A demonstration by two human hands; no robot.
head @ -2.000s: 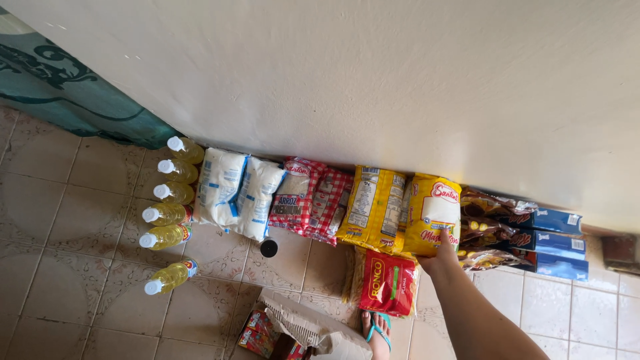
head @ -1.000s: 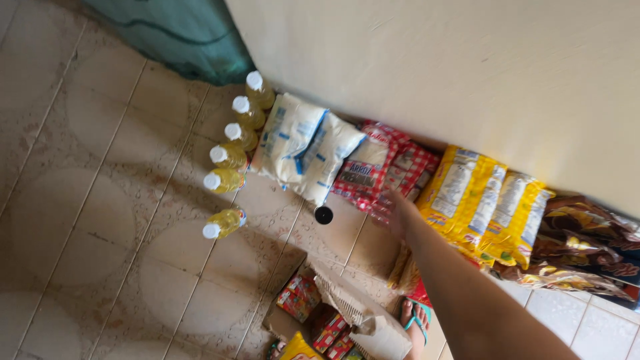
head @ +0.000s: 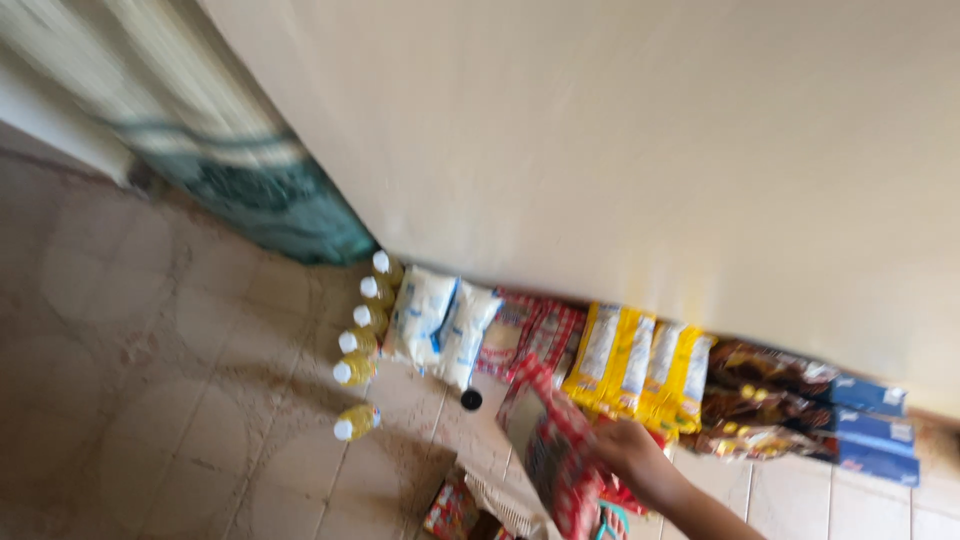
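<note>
My right hand (head: pixel 626 450) grips a red-and-white checkered plastic food bag (head: pixel 544 442), lifted above the floor and blurred by motion. Behind it, more checkered bags (head: pixel 506 334) lie against the wall, between white-and-blue plastic bags (head: pixel 424 315) and yellow bags (head: pixel 607 356). A red package shows partly under my hand. My left hand is out of the picture.
Several yellow oil bottles with white caps (head: pixel 356 369) stand at the row's left end, one apart (head: pixel 358 421). Brown packages (head: pixel 757 401) and blue ones (head: pixel 874 427) lie at right. An opened cardboard box (head: pixel 499 495), a sandaled foot (head: pixel 611 521), a black round object (head: pixel 471 399) and a green curtain (head: pixel 262 202) are nearby.
My right hand has gone from a yellow bag to the checkered bags, and one checkered bag is now lifted in it, nearer the cardboard box. The view has shifted.
</note>
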